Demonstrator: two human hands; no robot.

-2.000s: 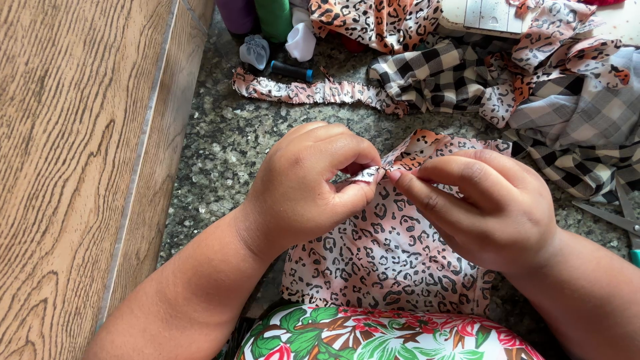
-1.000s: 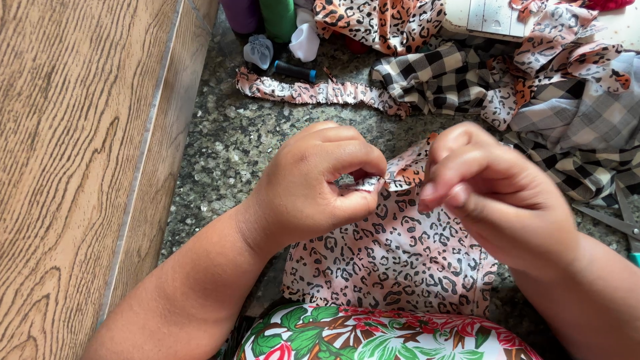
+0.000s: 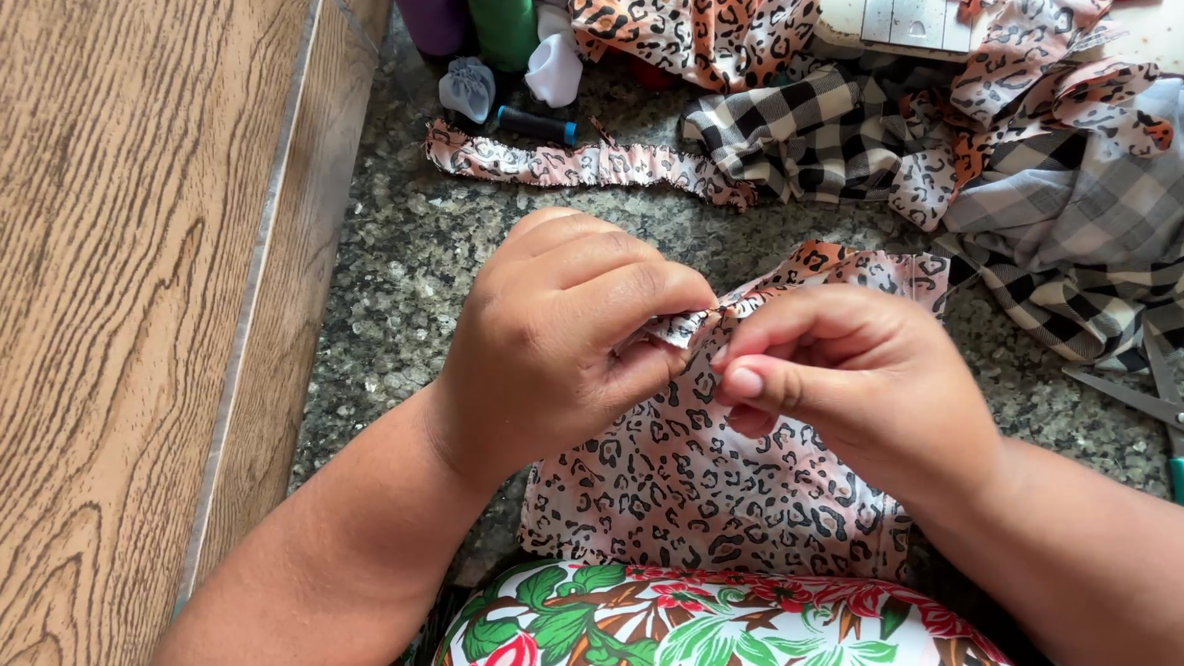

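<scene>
My left hand (image 3: 564,342) pinches the gathered edge of a leopard-print fabric piece (image 3: 731,472) between thumb and index finger. The rest of that pink, white and black cloth hangs below the pinch and spreads over the granite surface towards my lap. Just right of the pinch is my right hand (image 3: 851,379), its thumb and index fingertips close together at the cloth's edge. Whether they hold a needle, thread or cloth is too small to tell.
A gathered leopard-print strip (image 3: 555,165) lies ahead on the granite countertop (image 3: 398,277), below a dark thread spool (image 3: 536,125). Black-and-white checked fabric (image 3: 814,134) is heaped behind on the right, with scissors (image 3: 1138,398) near it. A wood-grain panel (image 3: 139,277) borders the left.
My right hand was at the pinched edge, lifted away up and to the right, and is now back close to it. My left hand has kept its pinch on the fabric.
</scene>
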